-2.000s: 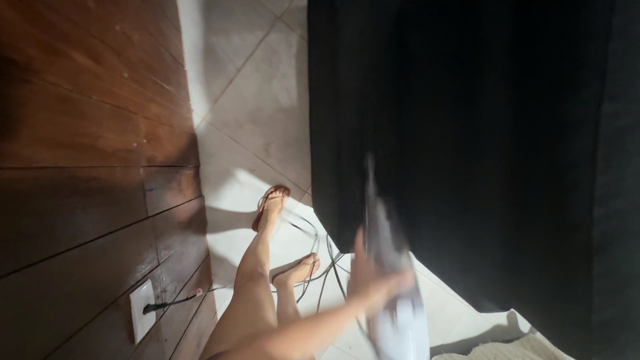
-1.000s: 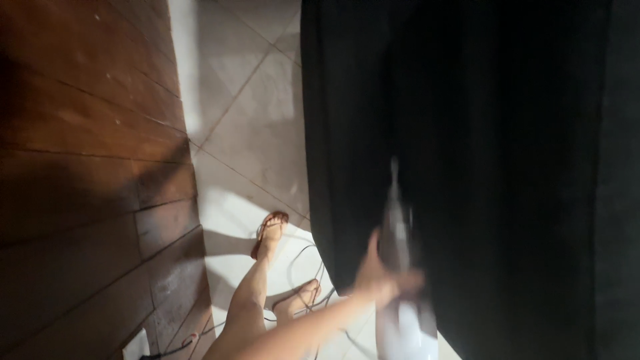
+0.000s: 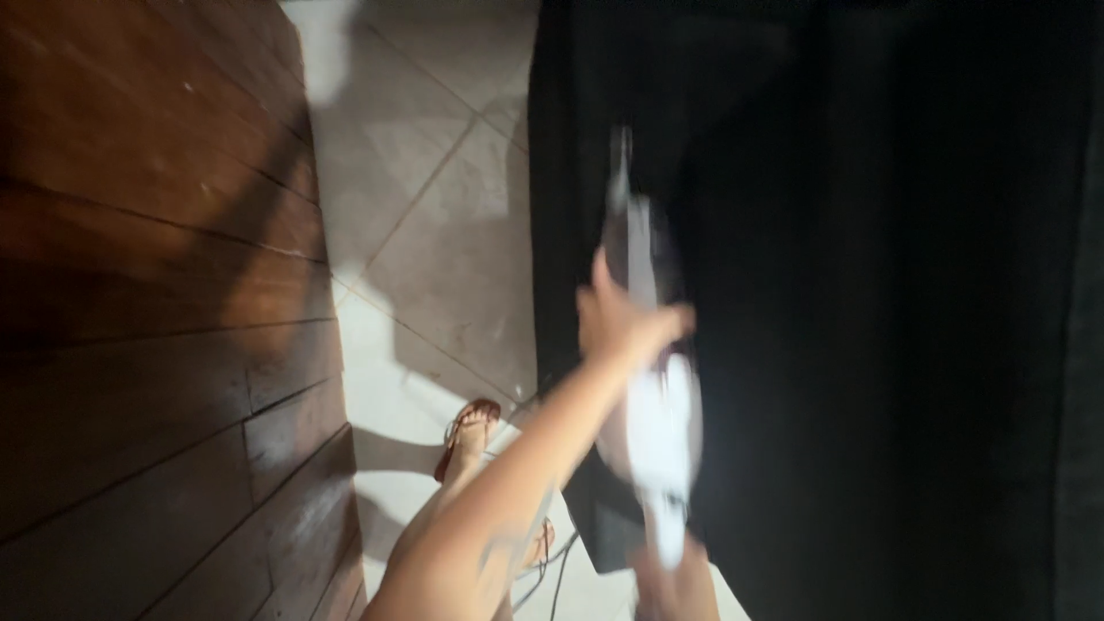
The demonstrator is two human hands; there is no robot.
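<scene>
A long handheld appliance (image 3: pixel 660 423), blurred by motion, has a narrow pale tip, a dark middle and a white body. It lies across the view in front of a large black cloth (image 3: pixel 845 302). My left hand (image 3: pixel 634 319) grips its middle, with the forearm coming up from the lower left. At the bottom edge, my right hand (image 3: pixel 681 582) is closed around the narrow lower end and is partly cut off by the frame. The blur hides the appliance's exact kind and where its tip touches, if anywhere.
Brown wooden planks (image 3: pixel 155 285) fill the left side. Pale floor tiles (image 3: pixel 431 198) run between them and the cloth. My sandaled feet (image 3: pixel 470 431) stand on the tiles, with dark cords (image 3: pixel 561 573) on the floor close by.
My left hand and the appliance have moved up the view along the black cloth. My right hand has come into view at the bottom.
</scene>
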